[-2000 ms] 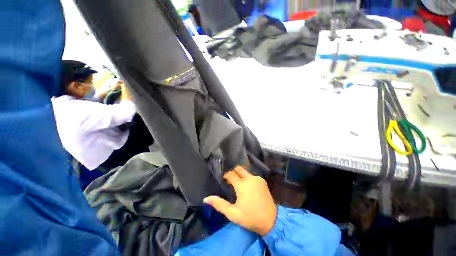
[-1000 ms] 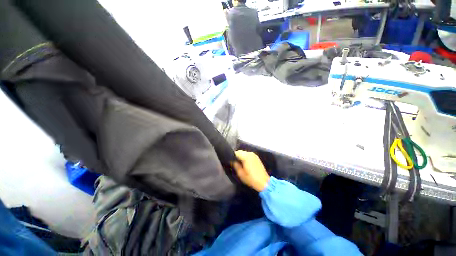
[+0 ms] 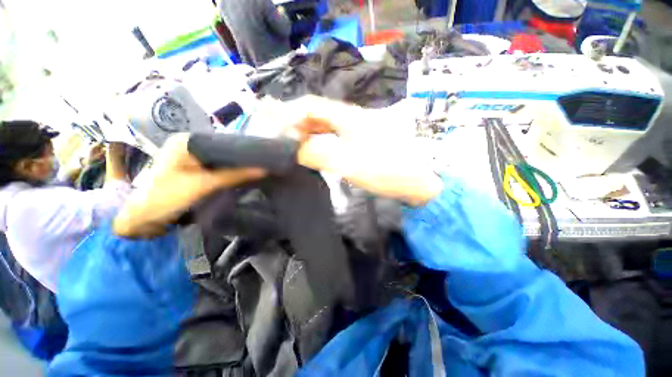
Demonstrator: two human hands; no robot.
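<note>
A dark grey garment [image 3: 287, 272] hangs from my hands down over my lap, with pale stitch lines on it. My left hand [image 3: 177, 184] grips the folded top edge at its left end, thumb and fingers around the cloth. My right hand [image 3: 331, 151] holds the same edge at its right end, with bright glare and blur over the fingers. Both hands are raised in front of the machine table.
A white sewing machine [image 3: 530, 96] with a blue stripe stands at the right. Yellow and green scissors [image 3: 522, 185] lie on dark zipper strips [image 3: 505, 154]. Dark cloth [image 3: 346, 74] is piled behind. Another machine [image 3: 169, 110] and a masked person [image 3: 59, 199] are at the left.
My left hand has come into view on the garment. My right hand has moved up and left, and the garment's raised part has come down into a folded edge between both hands.
</note>
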